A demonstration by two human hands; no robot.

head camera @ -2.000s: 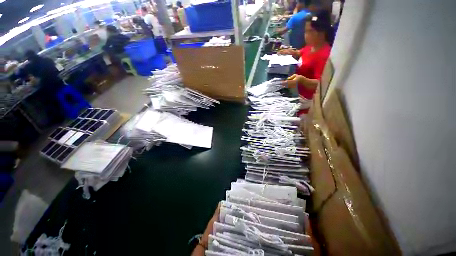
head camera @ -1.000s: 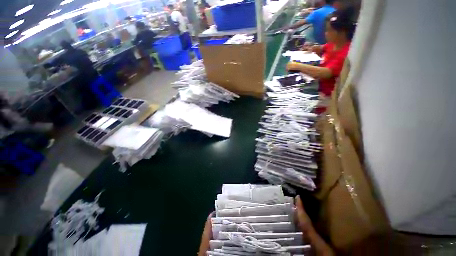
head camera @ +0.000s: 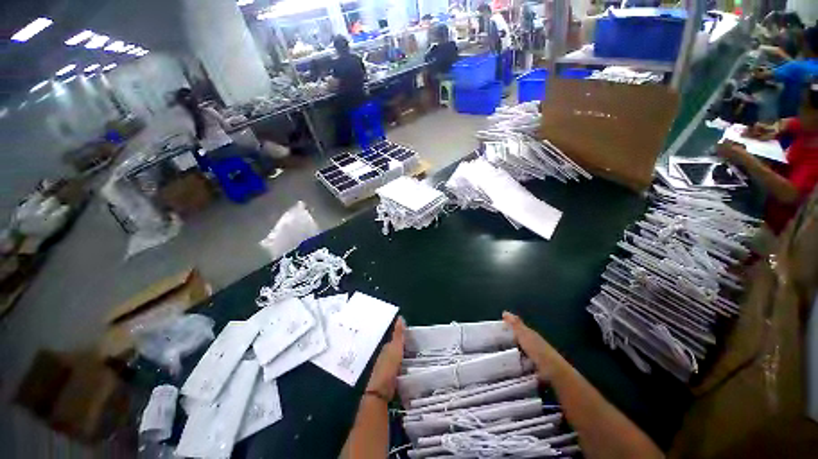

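A fanned stack of white flat panels (head camera: 471, 387) with looped white cables is at the bottom centre, close to me. My left hand (head camera: 387, 363) presses on its left side and my right hand (head camera: 531, 345) on its right side, so the stack is held between them. Its near end is cut off by the picture's edge. The finished stack (head camera: 673, 269) leans in a fanned row at the right. Loose white panels (head camera: 291, 336) overlap flat at the left. A heap of loose cables (head camera: 305, 273) lies behind them.
More white panels (head camera: 520, 199) lie farther back on the green table (head camera: 448, 269). A clear plastic bag (head camera: 175, 341) and a white cylinder (head camera: 160, 412) are at the left edge. A brown cardboard sheet (head camera: 610, 125) stands behind. A person in red (head camera: 794, 166) works at the right.
The view has swung left, showing the loose panels and bag. The held stack has separated from the finished stack at the right, and both hands now show more fully at its sides.
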